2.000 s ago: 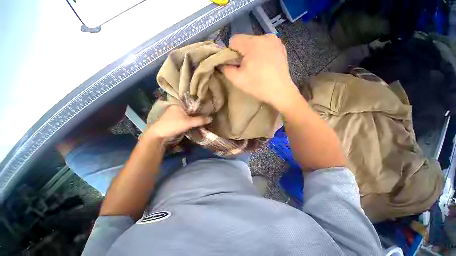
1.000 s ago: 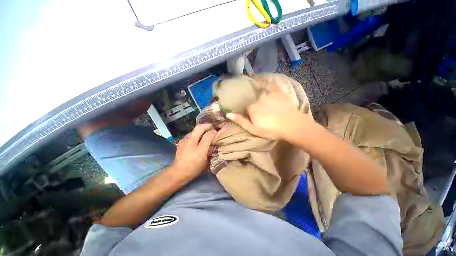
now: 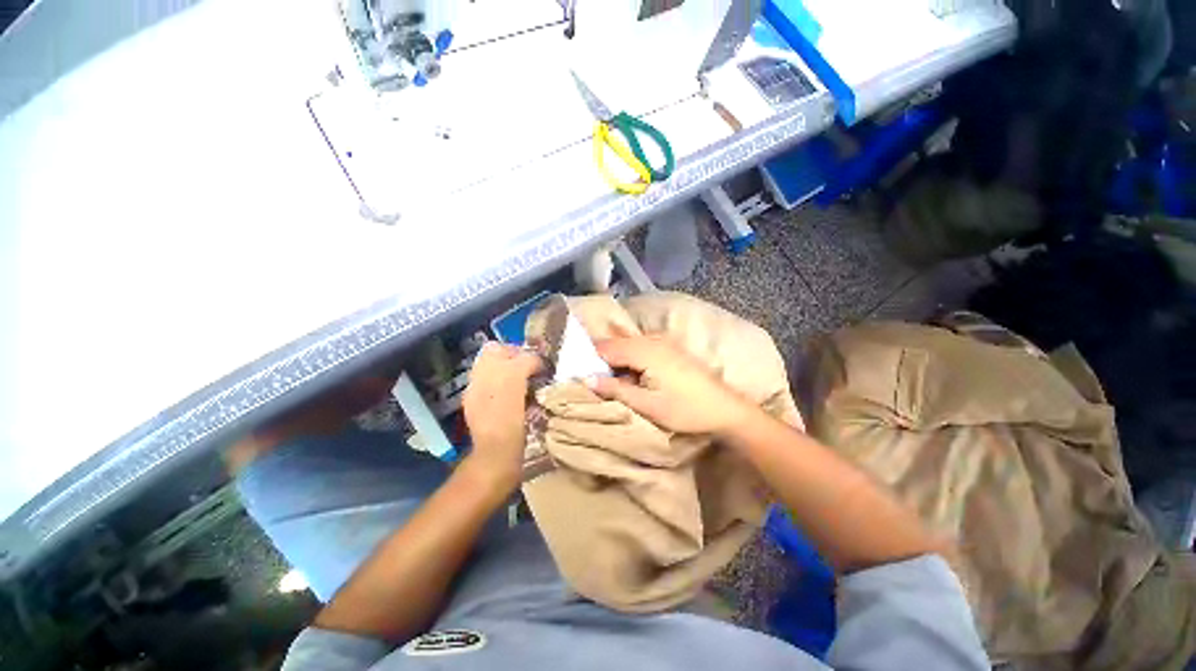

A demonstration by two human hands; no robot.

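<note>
A tan fabric garment (image 3: 643, 511) is bunched above the wearer's lap, below the table edge. A strip of brown plaid fabric (image 3: 535, 426) shows along its left side. A small white fabric piece (image 3: 577, 351) shows between my hands at the top of the bundle. My left hand (image 3: 501, 404) grips the plaid edge at the left. My right hand (image 3: 662, 380) pinches the tan fabric beside the white piece, with fingertips partly hidden by folds.
The white machine table (image 3: 197, 262) has a measuring tape strip (image 3: 433, 304) along its front edge. Scissors (image 3: 627, 151) with yellow and green handles lie on it, right of the sewing machine head (image 3: 394, 46). A tan garment pile (image 3: 971, 459) is at the right.
The view has shifted, bringing the machine head and whole scissors in. The bundle has turned in my hands, and the white piece now shows between them.
</note>
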